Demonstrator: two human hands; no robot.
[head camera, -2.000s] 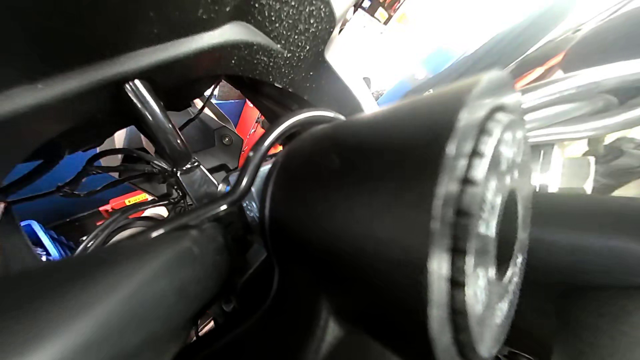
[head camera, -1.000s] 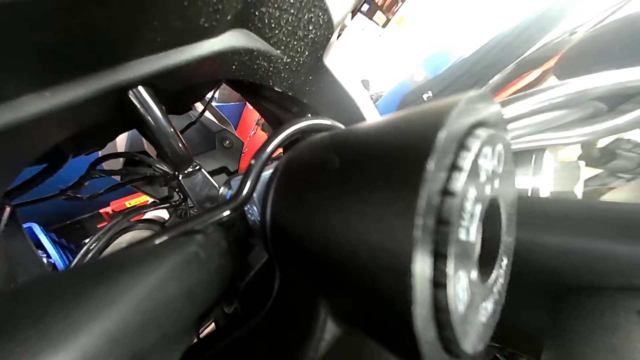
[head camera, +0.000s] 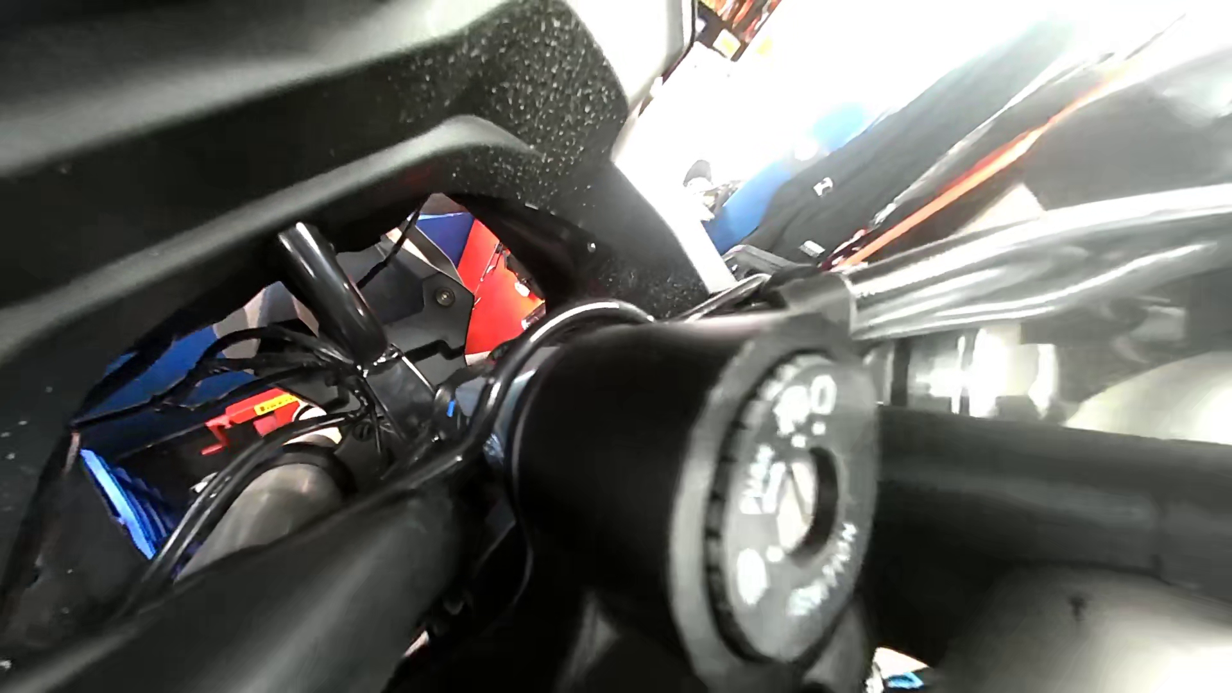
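Neither of my hands shows in the head view. A thick black cylindrical part (head camera: 616, 414) fills the middle, very near the camera; it looks like part of a motorcycle. Its round end cap (head camera: 760, 597) has a toothed rim, white markings and a central hole. Along its left side curves a thin black cable or hose (head camera: 496, 385). Behind it, a glossy black tube (head camera: 332, 289) runs down to a bundle of black wires (head camera: 260, 346).
A black plastic panel (head camera: 318, 135) with a speckled surface spans the upper left. Silver tubing (head camera: 1039, 260) lies at the right, above a broad dark tube (head camera: 1039, 500). Through the gap at left show a red part (head camera: 491, 294) and a blue ribbed part (head camera: 125, 500).
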